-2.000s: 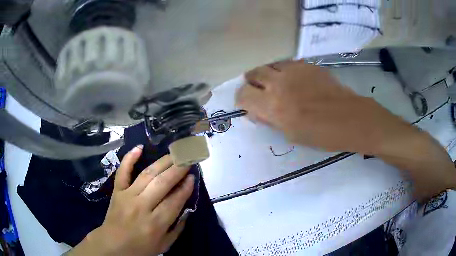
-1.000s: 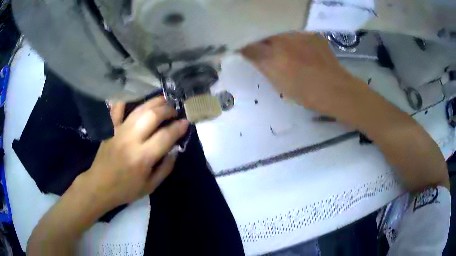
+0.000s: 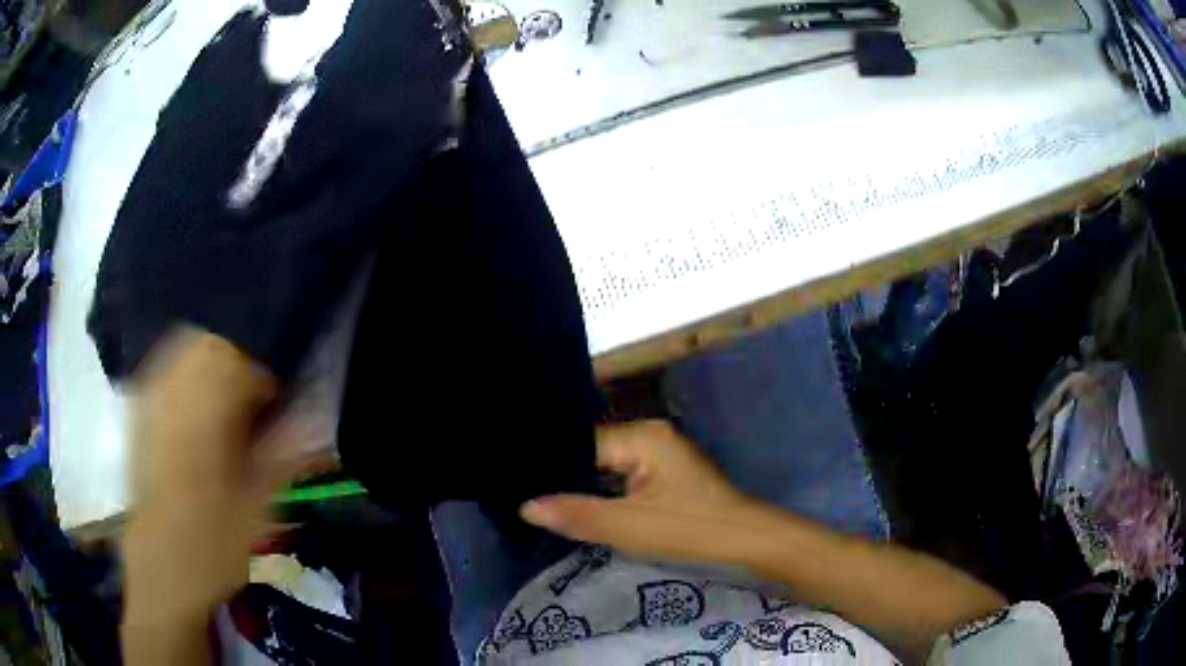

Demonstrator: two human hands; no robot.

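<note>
A large black garment panel (image 3: 325, 169) with a narrow white-and-black patterned lace insert (image 3: 273, 141) lies over the left of the table and hangs past its front edge. A plain black cloth length (image 3: 468, 338) runs down beside it. My right hand (image 3: 637, 501) pinches the lower right corner of that length, thumb in front, over my lap. My left hand (image 3: 241, 416) is blurred at the panel's lower left edge; its fingers are partly hidden, so its hold is unclear. The beige block (image 3: 492, 29) shows at the top edge.
Thread snips (image 3: 819, 16) and a black cloth scrap (image 3: 887, 53) lie at the table's back. The worn wooden front edge (image 3: 780, 312) runs below the ruler markings. A blue basket rim (image 3: 50, 163) is at left. A bin with scraps (image 3: 1106, 468) is at right.
The view has tipped down towards my lap, and the machine head has left it. My left hand has moved from beside the needle to the panel's lower edge. My right hand now holds the cloth's lower end.
</note>
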